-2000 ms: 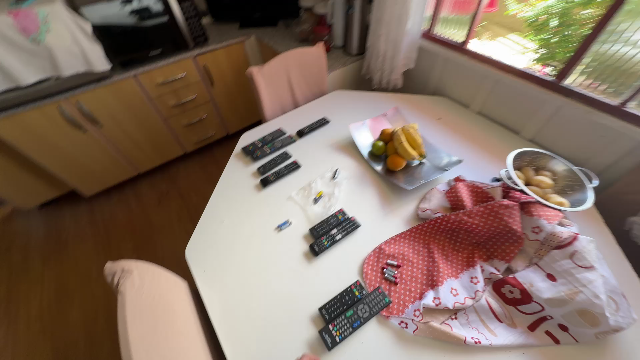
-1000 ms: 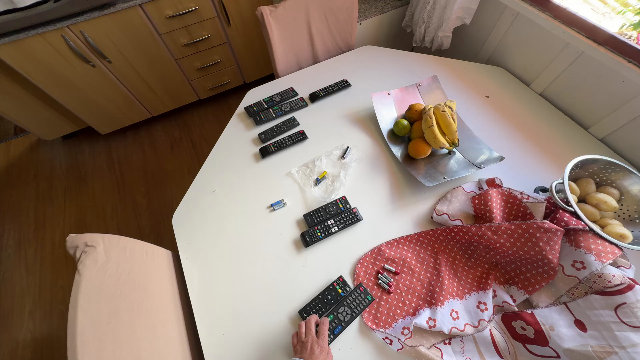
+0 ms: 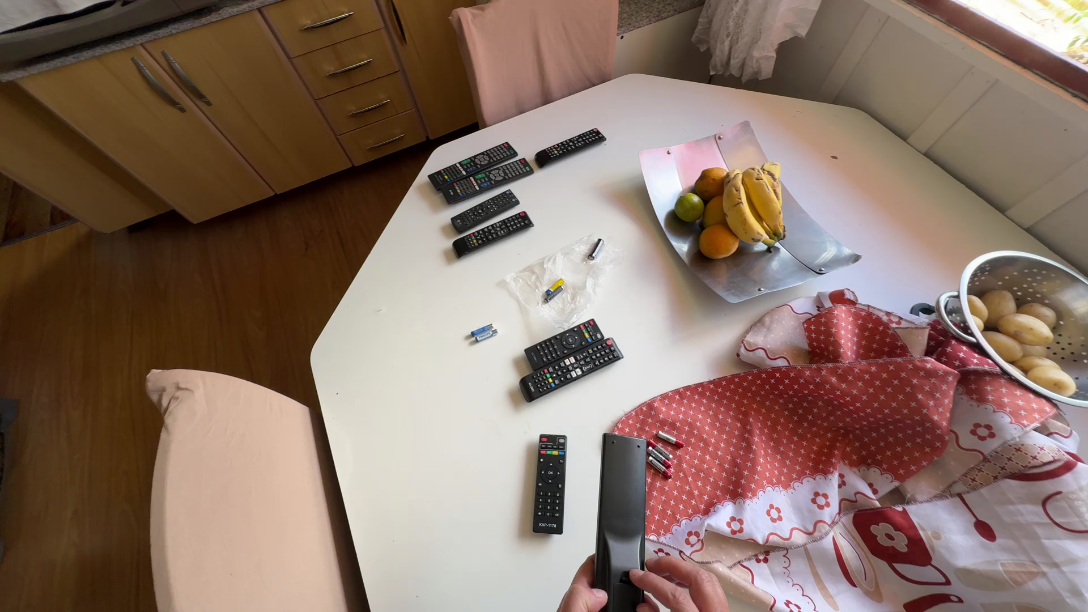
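Note:
A black remote control (image 3: 621, 501) lies back side up at the bottom centre, held between both hands. My left hand (image 3: 583, 588) grips its left edge; my right hand (image 3: 680, 585) holds the right side, a finger on the back near the lower end. Just left lies a smaller black remote (image 3: 550, 484), buttons up. Several red and silver batteries (image 3: 660, 455) rest on the red patterned cloth (image 3: 790, 425) to the right. Farther up are a pair of remotes (image 3: 571, 361), blue batteries (image 3: 482, 332) and a clear plastic bag (image 3: 569, 280) with batteries on it.
More remotes (image 3: 493, 234) lie near the far left edge of the white table (image 3: 408, 408). A metal fruit tray (image 3: 739, 276) holds bananas and citrus. At the right, a metal colander (image 3: 1011, 263) holds potatoes. Covered chairs (image 3: 238, 493) stand at the left and far side.
One hand was touching the larger remote, which lay buttons up beside the smaller one. Now both hands hold it, turned back side up, and the smaller remote lies separately on the left.

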